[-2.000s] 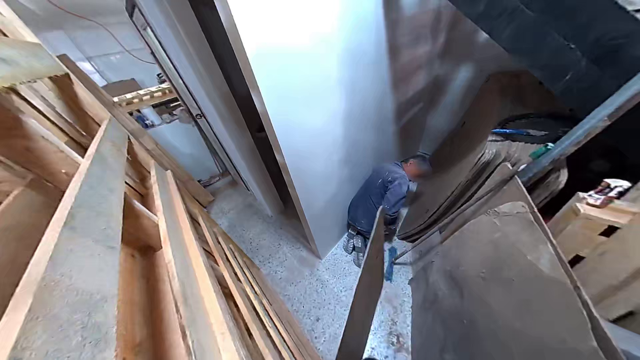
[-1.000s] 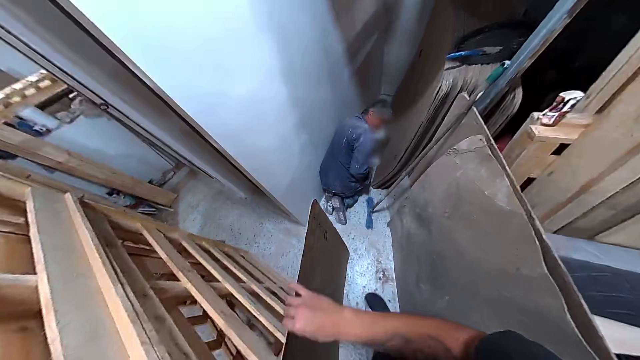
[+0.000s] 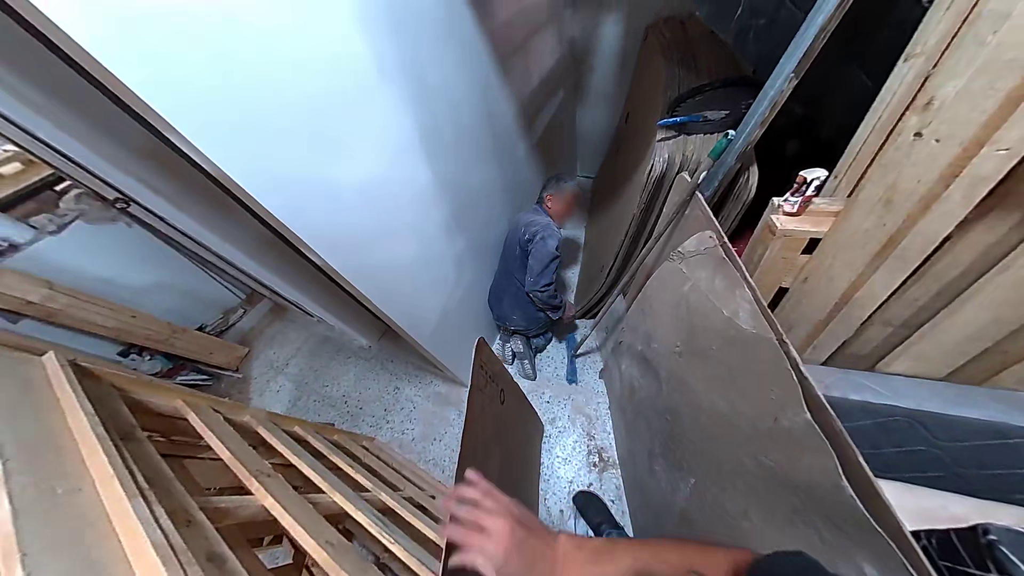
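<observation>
My right hand reaches in from the lower right, its fingers apart and slightly blurred. It lies over the lower part of a thin brown board that stands upright on edge; whether it touches the board I cannot tell. The board bears small dark marks near its top. My left hand is out of view. Beyond the board a person in dark blue work clothes kneels on the speckled floor, a hand low beside a stack of brown sheets. A blue tool or brush is on the floor near the knees.
A large, worn brown sheet leans on the right, below a metal bar. Slatted wooden frames fill the lower left. A white panel stands behind them. Timber planks and a quilted dark mattress are at the right.
My right hand, unseen two seconds ago, came in by one second ago at the board's left edge; its fingers now look more spread. The view has swung. The person stays low by the stack.
</observation>
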